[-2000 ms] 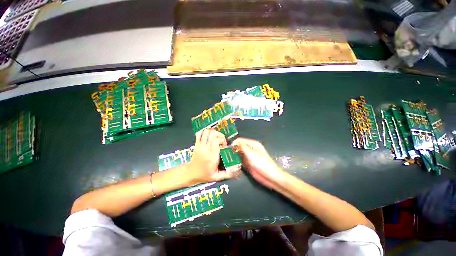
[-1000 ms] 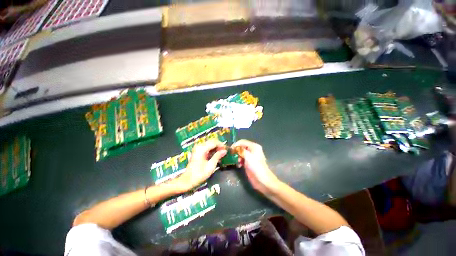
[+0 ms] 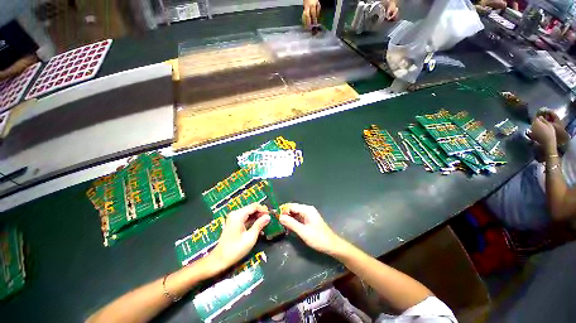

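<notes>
My left hand (image 3: 243, 234) and my right hand (image 3: 307, 228) are close together at the middle, both bare, pinching a small green PCB piece (image 3: 274, 226) between their fingertips. Its exact shape is partly hidden by the fingers. Several PCB strips (image 3: 228, 184) with orange ends lie left of and beyond the hands. One more PCB strip (image 3: 228, 294) lies nearer me, below my left hand. A pile of separated boards (image 3: 271, 160), shining white with orange ends, lies just beyond the hands.
A stack of uncut panels (image 3: 136, 195) is at left, another stack (image 3: 11, 262) at far left. Narrow boards (image 3: 383, 149) and a loose heap (image 3: 451, 140) are at right. A grey-white board (image 3: 101, 120) and wooden board (image 3: 265, 117) lie beyond. Another person's hands (image 3: 547, 129) show far right.
The view has swung right and up, so the bench things shift left and another person's arm shows at right. Both my hands stay together on a small green piece.
</notes>
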